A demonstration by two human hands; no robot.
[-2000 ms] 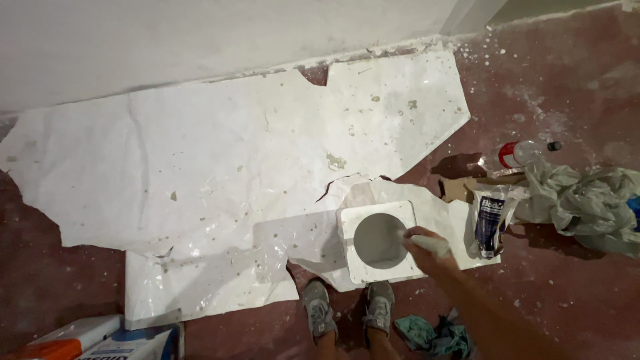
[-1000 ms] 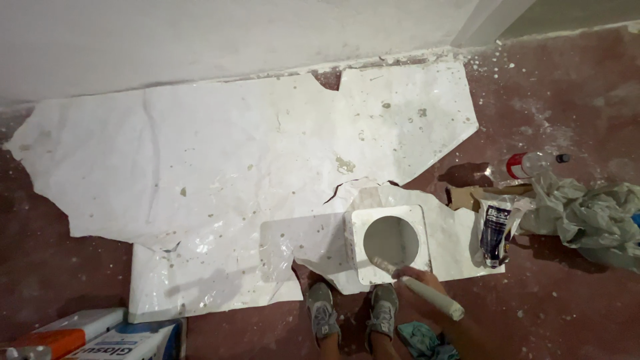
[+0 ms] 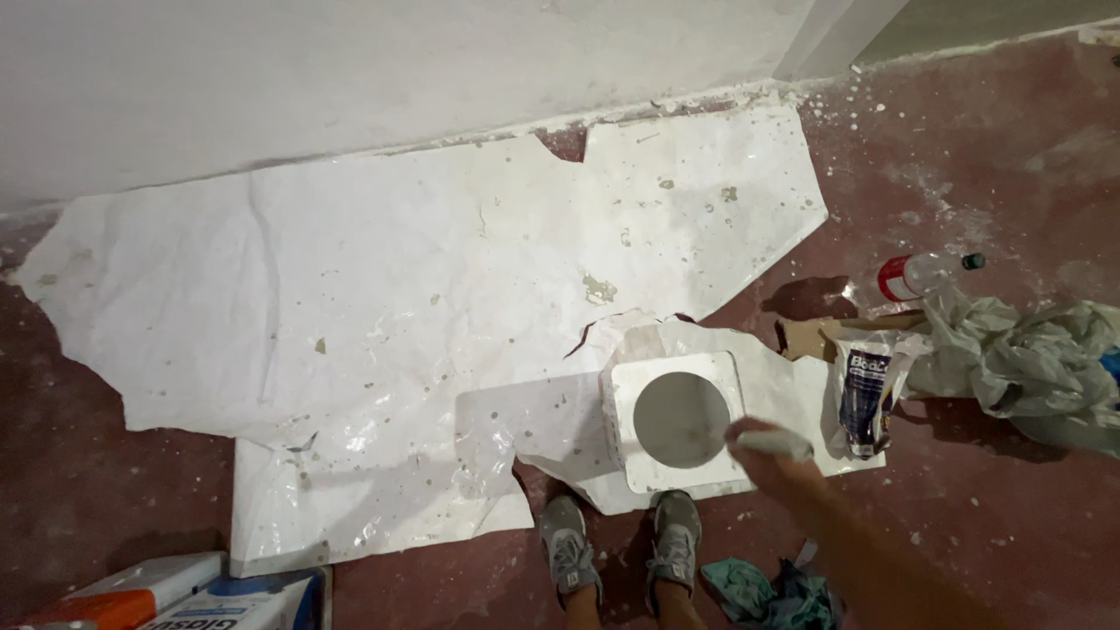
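Note:
My right hand [image 3: 774, 455] is closed around a pale, whitish handle [image 3: 779, 444], blurred by motion, at the right edge of the opening of a square white bucket [image 3: 626, 394]. What the handle's far end carries cannot be made out. Through the round opening, whitish-grey contents [image 3: 681, 424] show. The bucket stands on a torn, spattered white sheet [image 3: 394, 262] on the reddish floor, just beyond my shoes. My left hand is out of the frame.
A plastic bottle with a red label [image 3: 901, 276], a printed plastic pouch [image 3: 866, 394], cardboard [image 3: 809, 337] and crumpled plastic bags [image 3: 1006, 354] lie right. Green cloths [image 3: 766, 593] lie by my shoes [image 3: 674, 547]. Containers [image 3: 254, 604] stand lower left; a pale wall [image 3: 350, 79] runs behind the sheet.
The pale handle pointed away from the bucket toward the lower right one second ago; now it lies more level, with my right hand higher beside the bucket's right edge.

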